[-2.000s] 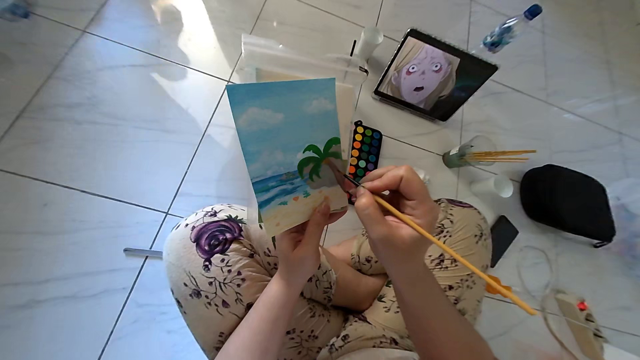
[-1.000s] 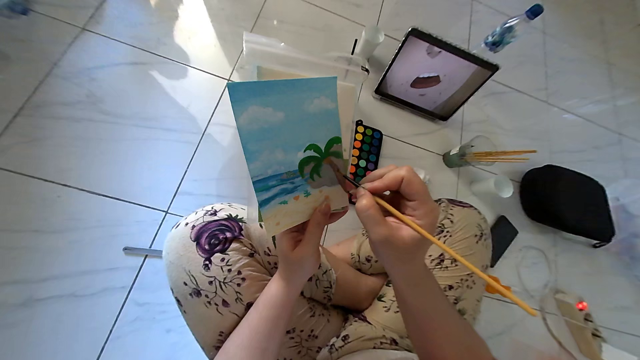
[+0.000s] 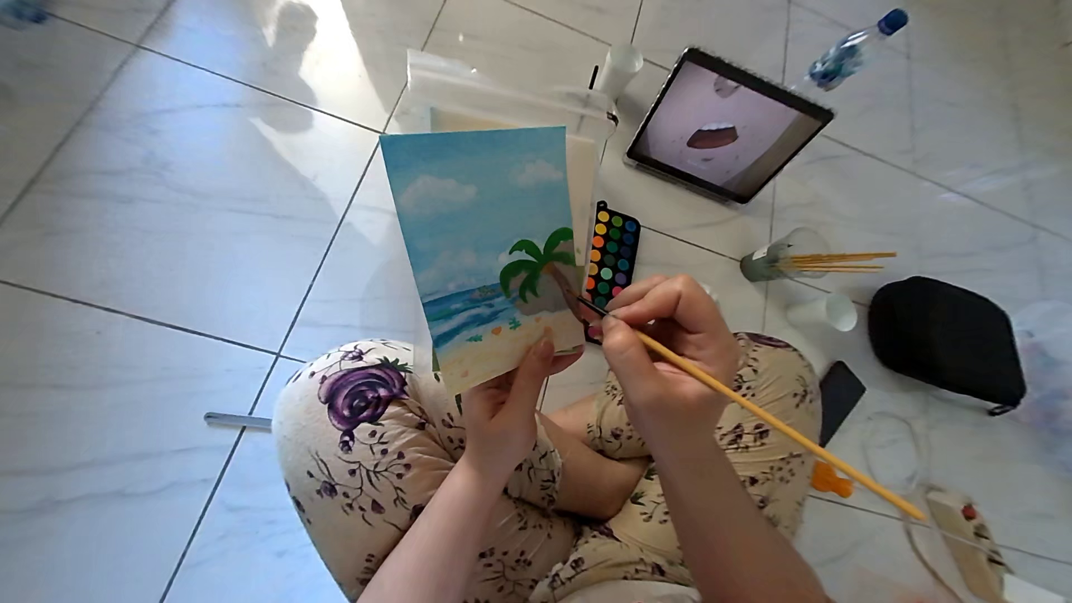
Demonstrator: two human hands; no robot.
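Observation:
My left hand grips the lower edge of a beach painting on card, thumb on its front, above my crossed legs. The picture shows blue sky, clouds, sea, sand and a green palm tree. Between the thumb and fingers of my right hand is a paintbrush with a long yellow handle. Its dark tip is at the palm's brown trunk near the card's right edge; whether it touches cannot be told. A black watercolour palette with round colour pans lies beyond the card, its lower end partly hidden by my right hand.
On the tiled floor stand a tablet showing a drawn face close up, a plastic bottle, a glass with brushes, white cups, a black zip case and a dark flat object. A clear plastic sleeve lies behind the painting.
On the tablet, the picture has gone from a face with visible eyes to a close view of its mouth. Both hands, the painting and the brush have stayed nearly still.

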